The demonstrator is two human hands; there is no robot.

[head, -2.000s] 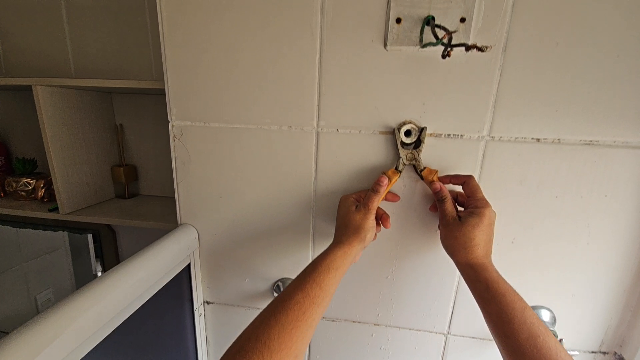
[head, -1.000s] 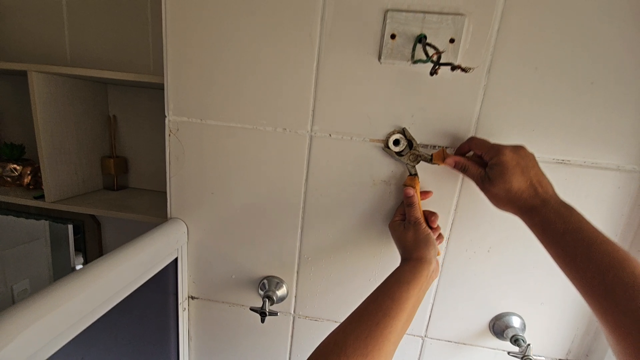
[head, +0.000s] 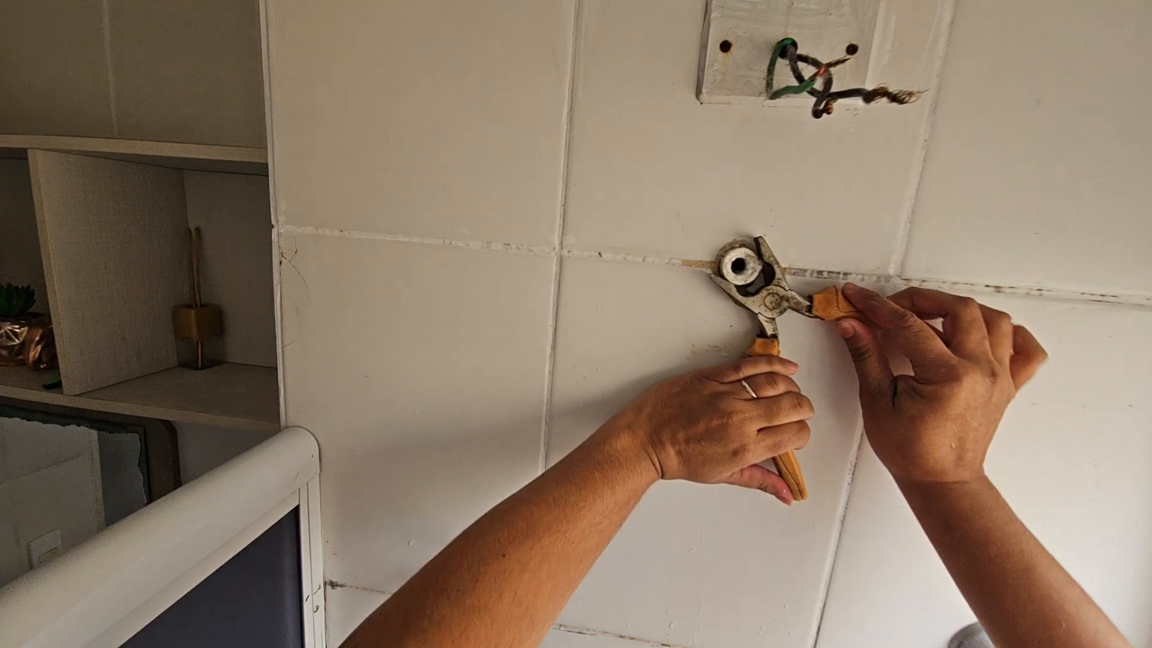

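Observation:
Pliers with orange handles (head: 771,300) have their jaws spread around a round pipe fitting (head: 740,265) that comes out of the white tiled wall. My left hand (head: 733,418), with a ring on one finger, is wrapped around the lower handle, which points down. The other handle points right, and my right hand (head: 936,378) pinches it between thumb and fingers. Whether the jaws touch the fitting all round cannot be told.
Above the fitting, twisted bare-ended wires (head: 814,81) stick out of a wall plate (head: 738,76). A white-framed panel (head: 162,531) stands at the lower left, below open shelves (head: 171,387). A rounded metal piece (head: 970,636) shows at the bottom edge.
My left hand has turned over and now wraps the lower handle. My right hand still holds the other handle. The pliers' handles have turned from both pointing down, two seconds ago, to down and right.

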